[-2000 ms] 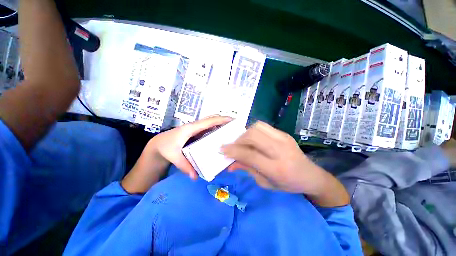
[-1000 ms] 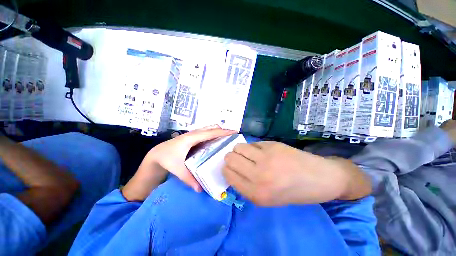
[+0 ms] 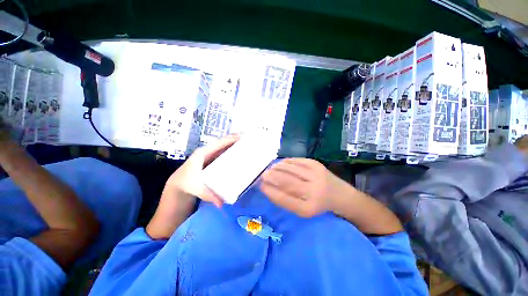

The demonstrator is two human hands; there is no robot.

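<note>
A long white retail box (image 3: 246, 165) is tilted over my lap, its blank end towards me and its far part reaching over the white board. My left hand (image 3: 200, 170) holds it from the left, fingers on top and thumb at the near end. My right hand (image 3: 298, 186) is just right of the box's near end, slightly blurred, fingers bent and apart. I see nothing in it. The palm side of my right hand is hidden.
Printed boxes (image 3: 168, 113) lie on the white board (image 3: 124, 87). A heat gun (image 3: 90, 69) lies left; another (image 3: 347, 84) stands before a row of upright boxes (image 3: 422, 98). A co-worker's arm (image 3: 52, 202) is at left, a grey sleeve (image 3: 457, 202) at right.
My right hand has moved off the box end to its right. The end, earlier showing an open edge, now shows a flat white face. The left co-worker's arm has shifted.
</note>
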